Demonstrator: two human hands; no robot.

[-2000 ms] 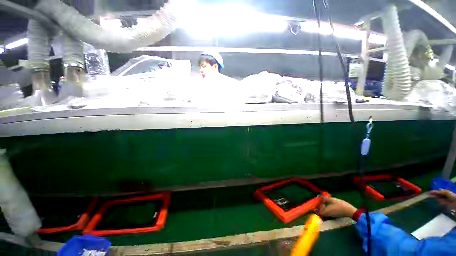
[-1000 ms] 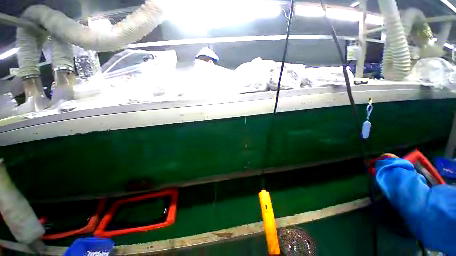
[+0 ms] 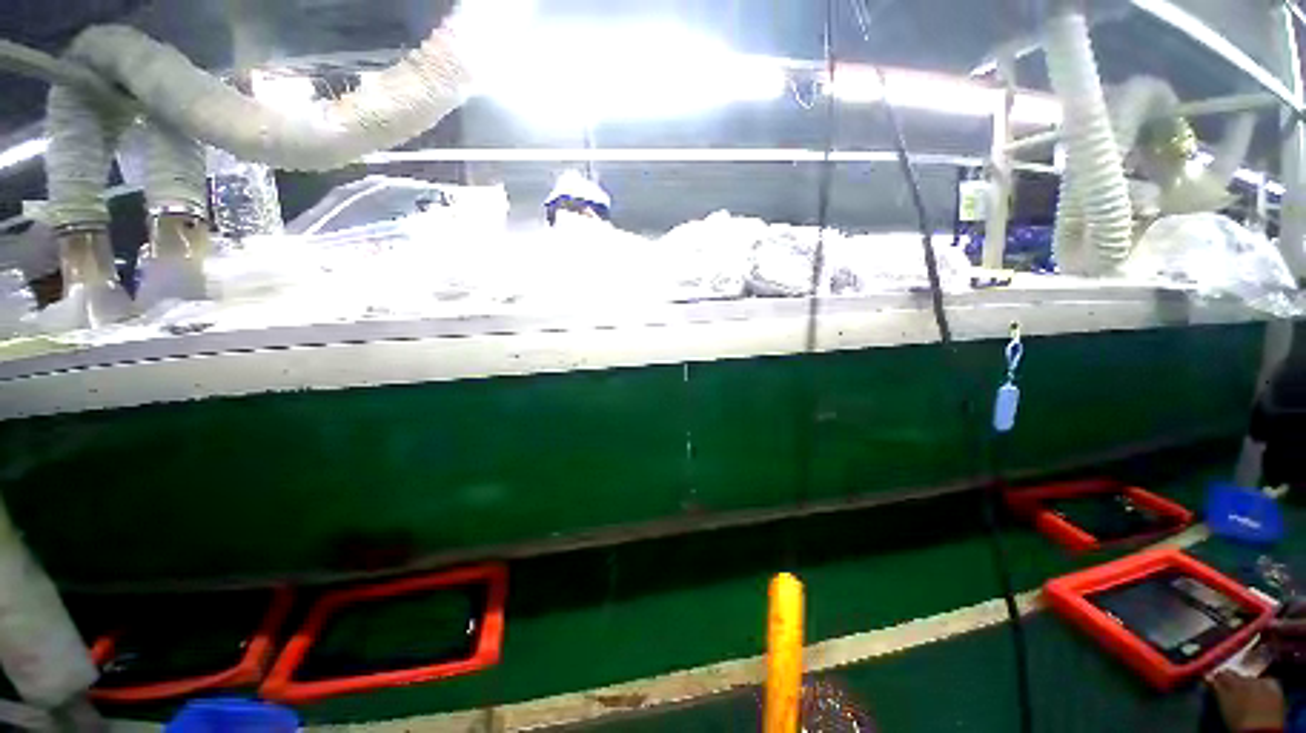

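Neither of my hands is in view. An orange-yellow screwdriver (image 3: 784, 652) hangs upright at the bottom centre, its lower end cut off by the picture's edge. A dark speckled round dish (image 3: 834, 710) shows partly beside it. A red frame (image 3: 491, 616) with a dark device inside lies on the green belt at left, and a second red frame (image 3: 268, 652) lies beside it. At the right, a red frame (image 3: 1103, 630) holds a dark device with a lighter plate, at another person's hand (image 3: 1250, 702).
A blue bin (image 3: 232, 717) is cut off at bottom left; another blue bin (image 3: 1243, 514) stands at right. A further red frame (image 3: 1053, 527) lies on the belt. A black cable (image 3: 938, 308) and a pale tag (image 3: 1005, 407) hang at right. A pale edge strip (image 3: 673, 677) borders the bench.
The other person's blue-sleeved arm has carried a red frame from the belt's centre to the right, where it now lies by their hands. The screwdriver hangs more upright. The view has shifted slightly.
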